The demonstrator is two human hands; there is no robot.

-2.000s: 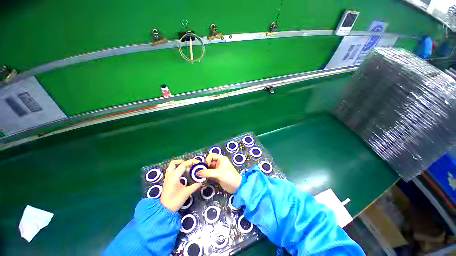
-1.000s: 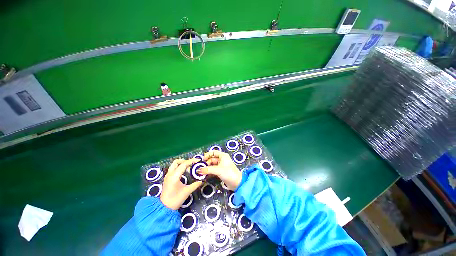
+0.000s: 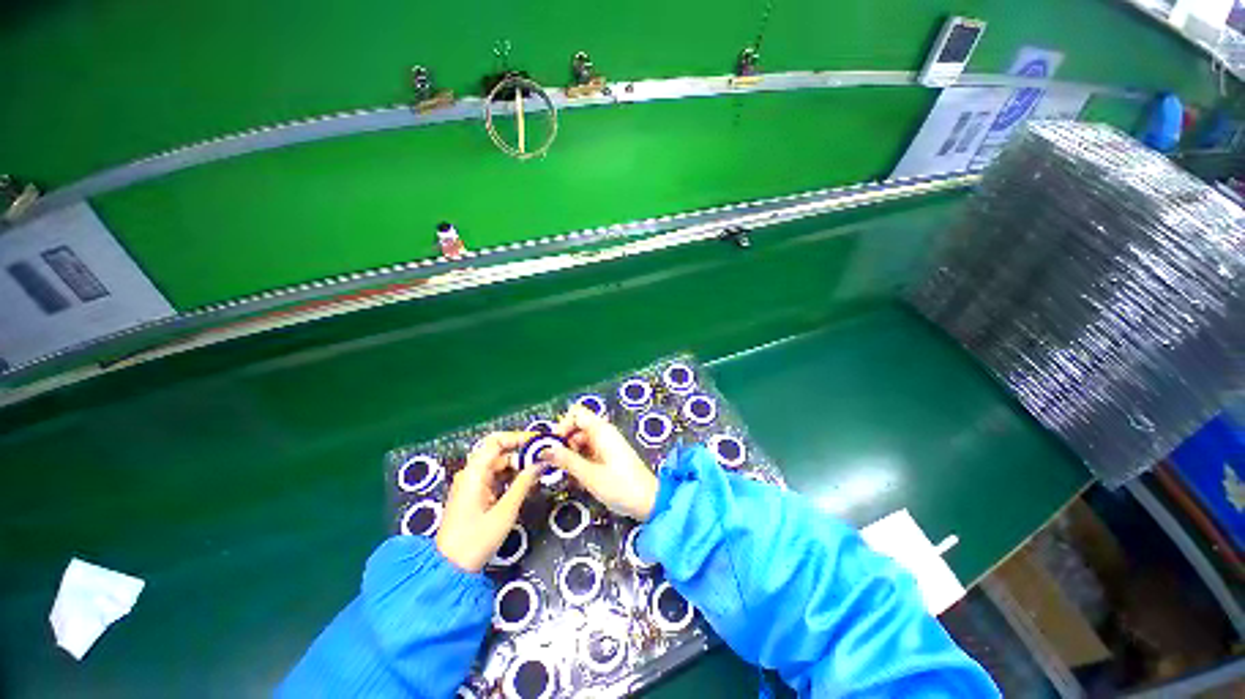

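A round unit (image 3: 544,456) with a white ring and dark centre is held between both hands above the tray. My left hand (image 3: 478,503) grips its left side with thumb and fingers. My right hand (image 3: 604,464) holds its right side, with the thumb over its face. The clear blister tray (image 3: 557,666) lies under both hands, its pockets holding several similar white-ringed units. My hands and blue sleeves hide part of the tray.
A tall pile of stacked blister trays (image 3: 1092,287) stands at the right. A white card (image 3: 912,557) with a thin white stick lies right of the tray. A crumpled paper scrap (image 3: 94,606) lies at the left. A green panel with a metal rail (image 3: 669,93) runs behind.
My right thumb and fingers have shifted slightly over the held unit, covering more of its face. My left fingers have closed in a little around it. The tray has not visibly moved.
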